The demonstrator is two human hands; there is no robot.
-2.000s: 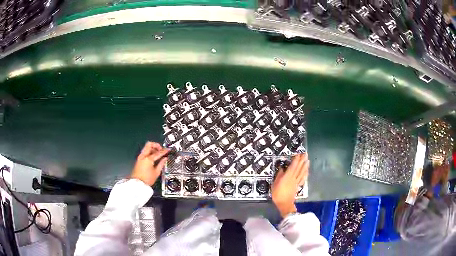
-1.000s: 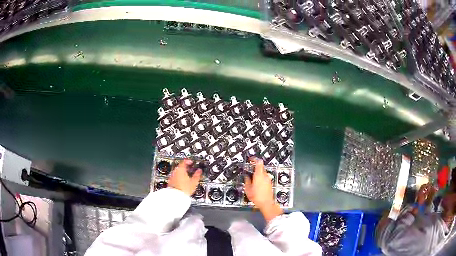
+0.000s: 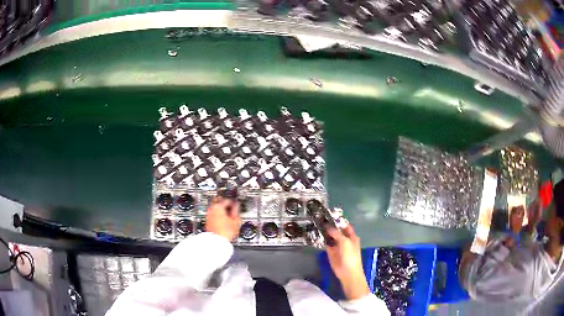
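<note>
A clear blister tray (image 3: 270, 205) lies on the green bench in front of me. Its far rows hold slanted black eared bracket parts (image 3: 238, 148) with silver tabs. Its two near rows show black round components (image 3: 249, 229) in square pockets, and a pocket near the middle looks empty. My left hand (image 3: 222, 221) is over the near rows, its fingers closed on a small dark part, partly hidden and blurred. My right hand (image 3: 347, 250) is at the tray's near right corner and holds a cluster of eared bracket parts (image 3: 321, 221).
A blue parts bin (image 3: 374, 265) with loose parts stands below the bench edge at right. A silvery second blister tray (image 3: 433, 185) lies on the bench at right. Stacked full trays (image 3: 396, 18) are on the raised shelf. A neighbour's sleeve (image 3: 507, 268) is at far right.
The eared parts in the near middle pockets have been lifted out. My right hand has moved right and nearer me with a cluster. The view has shifted, so the tray appears further left.
</note>
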